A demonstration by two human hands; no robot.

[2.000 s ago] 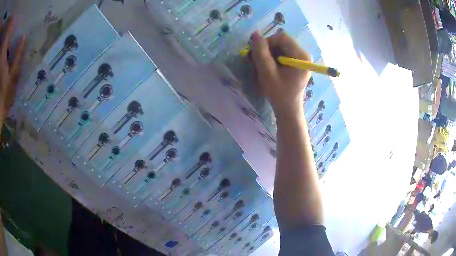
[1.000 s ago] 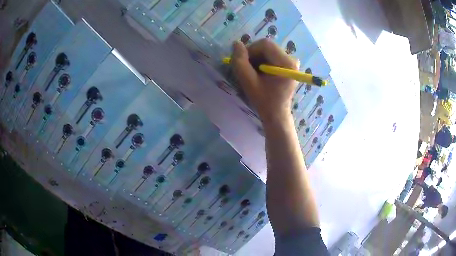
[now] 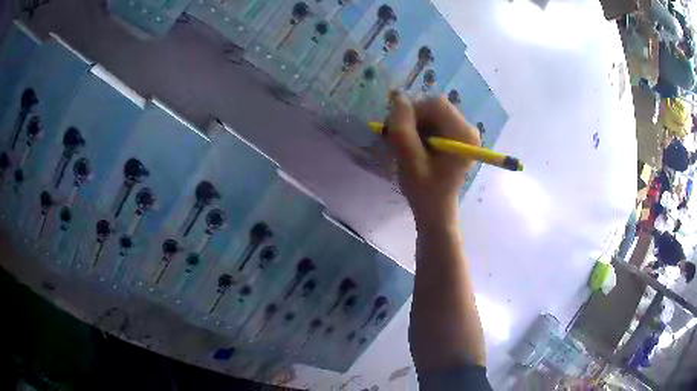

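Note:
My right hand [image 3: 436,153] is shut on a yellow marker pen [image 3: 478,153] with a dark end, held like a pencil. Its yellow tip points left, over the lower edge of the far row of light-blue retail boxes [image 3: 397,46]. Whether the tip touches a box is not clear. The near row of blue retail boxes [image 3: 191,198] lies side by side across the left and lower part of the table, printed with dark round-headed items. My left hand is not in view.
The white worktable [image 3: 550,198] has ink marks and glare. A bright green item [image 3: 602,275] and clear plastic-like material [image 3: 538,337] lie at its right edge. Cluttered shelves or benches stand beyond. Dark floor shows at lower left.
My right hand with the pen has moved along the far row towards its right end. The view has shifted, and my left hand, at the left edge earlier, is gone from view.

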